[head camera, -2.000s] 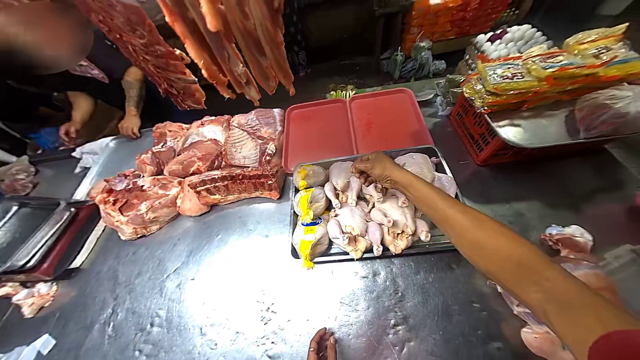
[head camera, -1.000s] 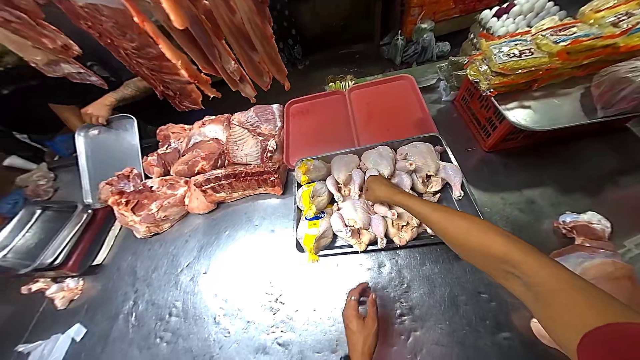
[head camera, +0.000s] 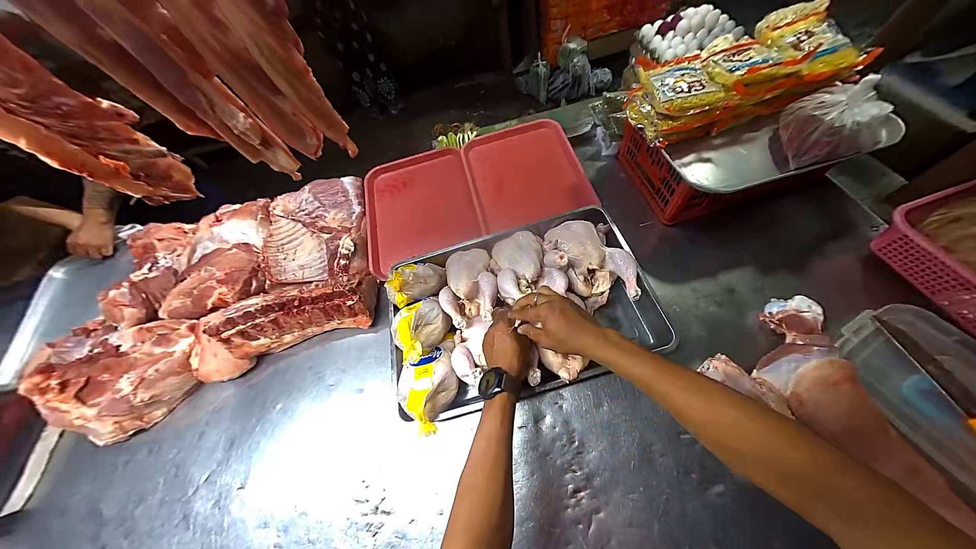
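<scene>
A metal tray (head camera: 644, 324) holds several raw whole chickens, some bare and some in clear bags with yellow ends. My left hand (head camera: 507, 349), with a dark watch on its wrist, is over a bare chicken (head camera: 467, 360) in the front row. Beside it, my right hand (head camera: 555, 320) touches the chickens, its fingers close to those of my left hand. The fingertips are partly hidden, so what they grip cannot be told. Behind my hands lie bare chickens (head camera: 518, 255). A bagged chicken (head camera: 428, 385) rests at the tray's front left corner.
Large raw meat cuts (head camera: 267, 305) lie left of the tray, below hanging meat strips (head camera: 229, 69). Two red trays (head camera: 526, 168) sit behind. At right are a red crate (head camera: 656, 179), a pink basket (head camera: 926, 252) and more meat (head camera: 823, 381). Another person's hand (head camera: 93, 235) is at far left.
My left hand has moved from the bare metal table up to the chickens, beside my right hand. One chicken at the back right has shifted on the tray.
</scene>
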